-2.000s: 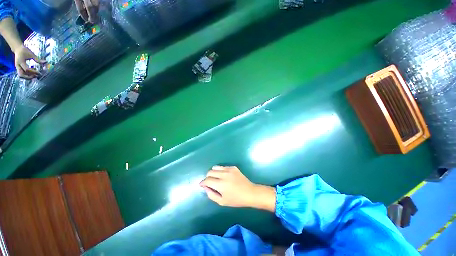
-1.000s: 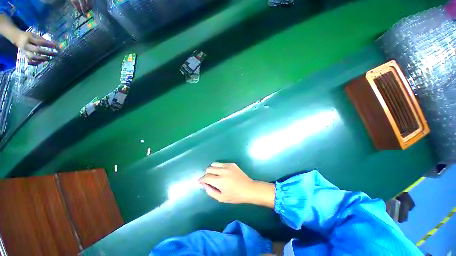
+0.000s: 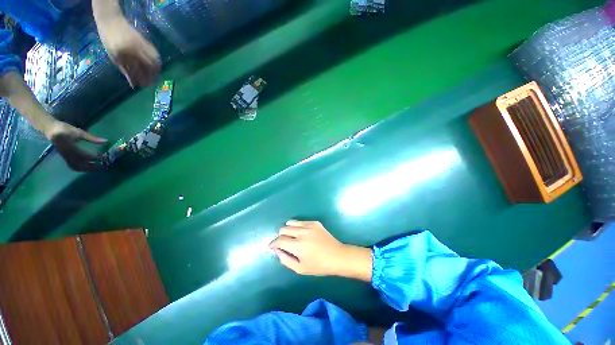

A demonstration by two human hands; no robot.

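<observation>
My right hand (image 3: pixel 307 248) rests on the green bench (image 3: pixel 303 189), its fingers curled together, with nothing visible in it. My left hand is not in view; only a blue sleeve shows at the bottom edge. A red-brown frame stack (image 3: pixel 526 145) with an orange rim and dark slatted hollow stands on the bench at the right, apart from my hand. Two larger brown blocks (image 3: pixel 44 290) lie side by side at the lower left, cut off by the picture's edge.
Circuit boards (image 3: pixel 249 94) lie on the green belt. Another person's hands (image 3: pixel 138 60) are at the upper left beside clear tray piles (image 3: pixel 209 23). A shiny clear pile (image 3: pixel 573 81) stands at the right. Dark blocks (image 3: pixel 543 279) lie on the blue floor. White bits are on the belt.
The circuit boards and white bits have shifted left along the belt. The other person's hands have moved from the tray pile down over the belt boards. My right hand has stayed still.
</observation>
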